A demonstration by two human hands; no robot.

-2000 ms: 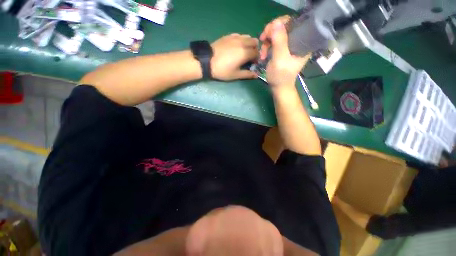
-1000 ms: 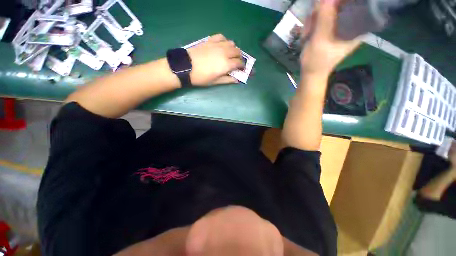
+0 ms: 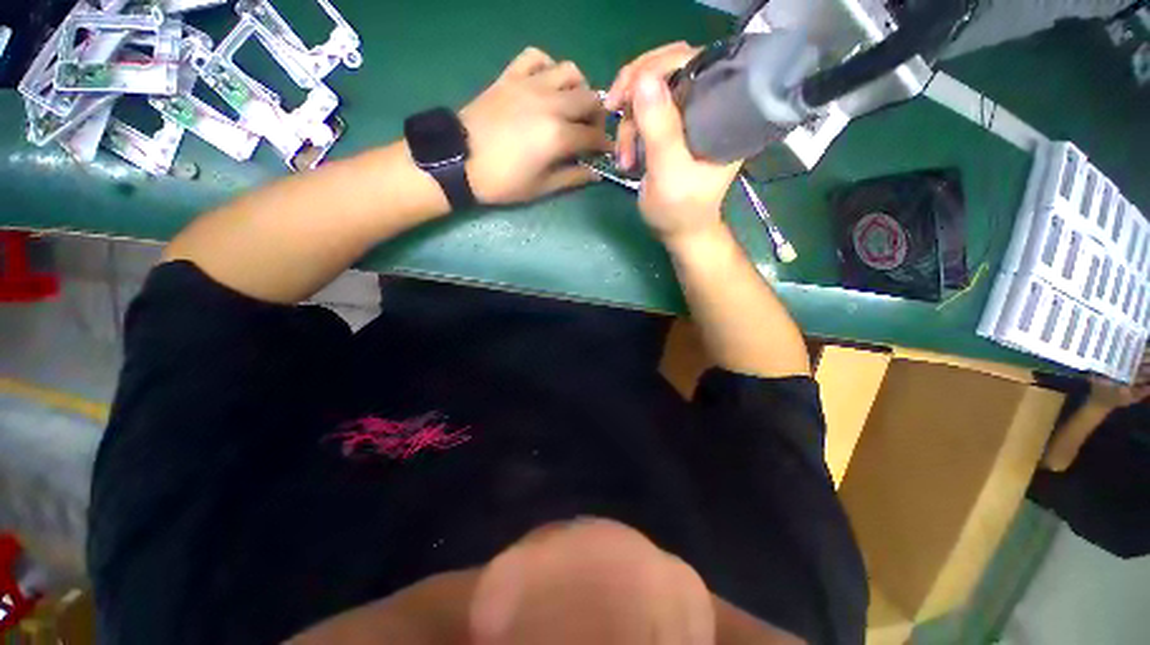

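Observation:
My left hand (image 3: 530, 132), with a black watch on its wrist, lies over a white plastic frame (image 3: 613, 175) on the green bench. Only a thin edge of the frame shows; the rest is under the fingers. My right hand (image 3: 681, 158) is closed round a thick grey electric screwdriver (image 3: 734, 106) with a dark cable at its top. The driver's tip is hidden by the fingers, which meet the left hand's fingers at the frame.
A pile of white frames with green boards (image 3: 189, 95) lies at left. A silver box (image 3: 807, 141) stands behind the driver. A slim rod (image 3: 767, 221), black fan (image 3: 895, 237) and slotted white trays (image 3: 1078, 265) lie at right. An open cardboard box (image 3: 946, 479) and another person's arm (image 3: 1087, 422) are below right.
My right hand has brought the screwdriver left from the silver box to the frame beside my left hand. My left hand has stayed on the frame, its fingers now more bent.

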